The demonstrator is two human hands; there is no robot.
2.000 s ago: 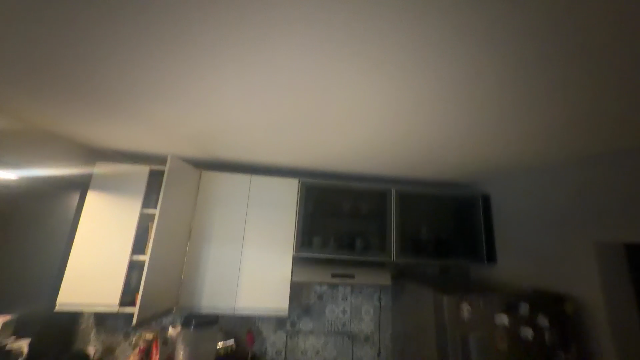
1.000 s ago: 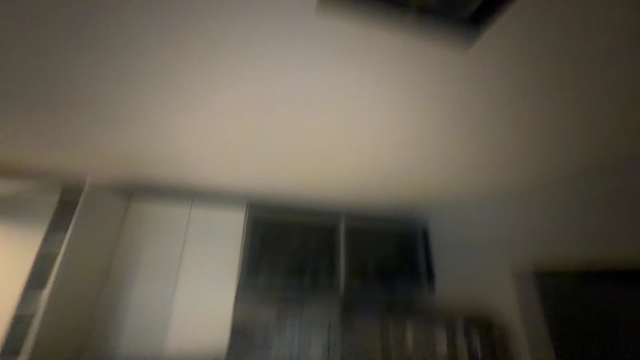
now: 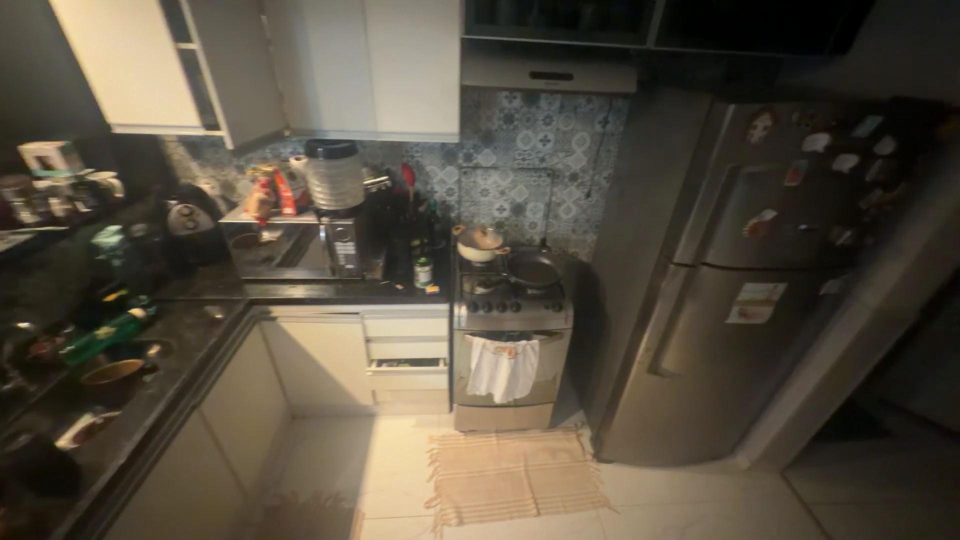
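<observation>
Neither my left hand nor my right hand shows in the head view. Ahead stands a gas stove point(image 3: 510, 318) with a lidded light pot point(image 3: 480, 244) and a dark frying pan point(image 3: 534, 268) on top. A white cloth point(image 3: 502, 367) hangs over its oven door. Right of the stove is a steel refrigerator point(image 3: 739, 367) bearing magnets. A microwave oven point(image 3: 289, 251) sits on the dark counter, with a clear ribbed container point(image 3: 335, 180) on it. A black air fryer point(image 3: 191, 221) stands to its left.
A fringed rug point(image 3: 521, 476) lies before the stove. On the left counter point(image 3: 217, 311) are a green bottle point(image 3: 109, 336) and a brown bowl point(image 3: 112, 373). One upper cabinet door point(image 3: 236, 71) stands open, and a drawer point(image 3: 407, 365) is slightly out.
The view has swung down from the ceiling and upper cabinets to the stove, counters and floor.
</observation>
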